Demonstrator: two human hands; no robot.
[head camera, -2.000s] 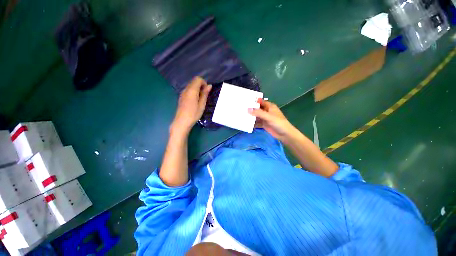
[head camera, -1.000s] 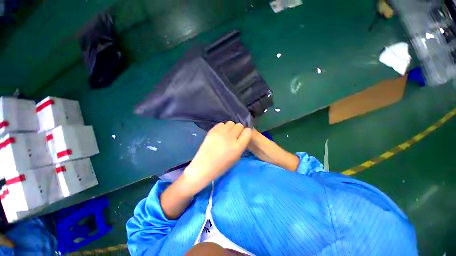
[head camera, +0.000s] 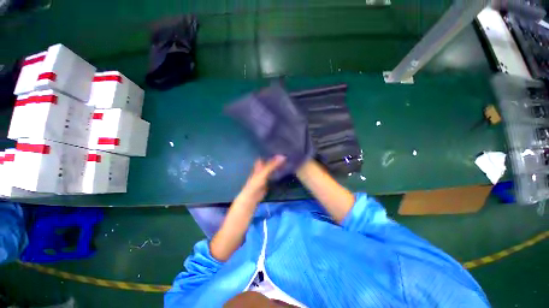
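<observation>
A dark plastic mailer (head camera: 280, 126) is lifted above the bench in front of me, blurred, its pointed end towards the upper left. My left hand (head camera: 263, 174) grips its near edge. My right hand (head camera: 306, 170) shows only at the wrist; its fingers are hidden in or behind the mailer, so its hold cannot be seen. The small white box held earlier is out of sight. A stack of flat dark mailers (head camera: 331, 126) lies on the bench just right of the lifted one.
White boxes with red bands (head camera: 66, 120) are stacked at the bench's left. A dark bundle (head camera: 173, 54) lies farther back. A metal post (head camera: 436, 42), white scrap (head camera: 492, 165) and clear trays (head camera: 527, 138) stand or lie right. A blue stool (head camera: 63, 231) is below left.
The white box went out of sight as a mailer was lifted off the stack. The mailer now stands higher and more bunched around my right hand. The view has turned and shifted left.
</observation>
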